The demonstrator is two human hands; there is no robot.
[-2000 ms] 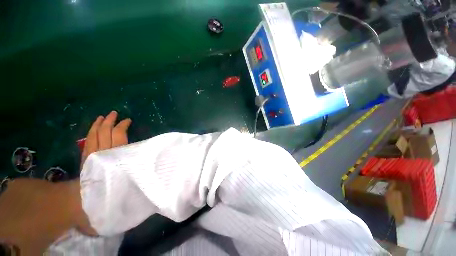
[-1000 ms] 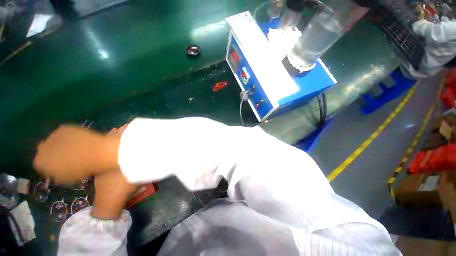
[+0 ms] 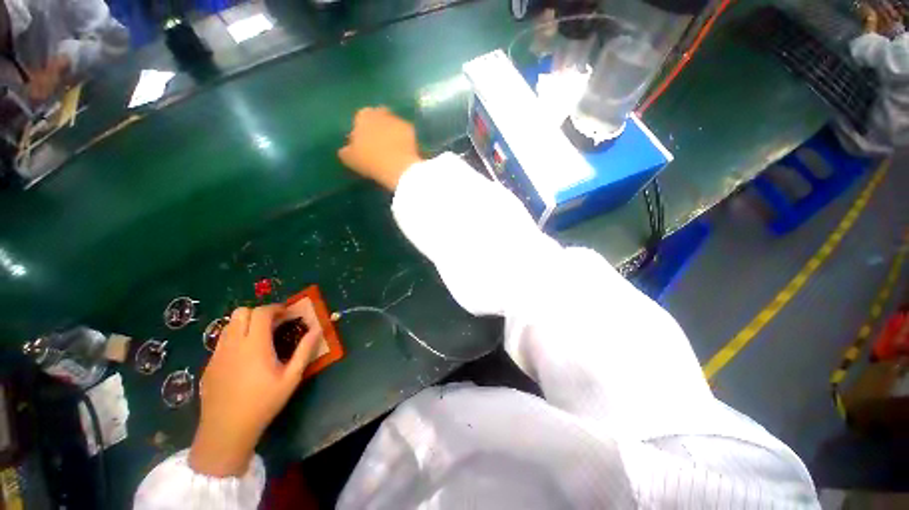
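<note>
My left hand (image 3: 244, 374) has its fingers and thumb around a dark round unit (image 3: 289, 337) on the orange-framed plate (image 3: 333, 344). The plate's pale centre shows partly beside the unit. My right hand (image 3: 382, 147) is over the green mat left of the blue control box, palm down with fingers curled. Whether it holds anything is hidden. Several round units with shiny rims (image 3: 179, 386) lie left of my left hand, one partly behind its fingers. A small red piece (image 3: 264, 288) lies just above the plate.
The blue control box (image 3: 608, 186) stands upper right with a clear container (image 3: 615, 85) on top. A thin pale lead (image 3: 399, 329) runs from the plate. A clear bottle (image 3: 78, 356), tan block (image 3: 118, 348) and white paper (image 3: 108, 413) lie at left. People's sleeves show at both upper corners.
My right hand has moved from beside my left hand out to the upper middle. The orange plate has come into view under my left hand. The lone round unit near the box no longer shows.
</note>
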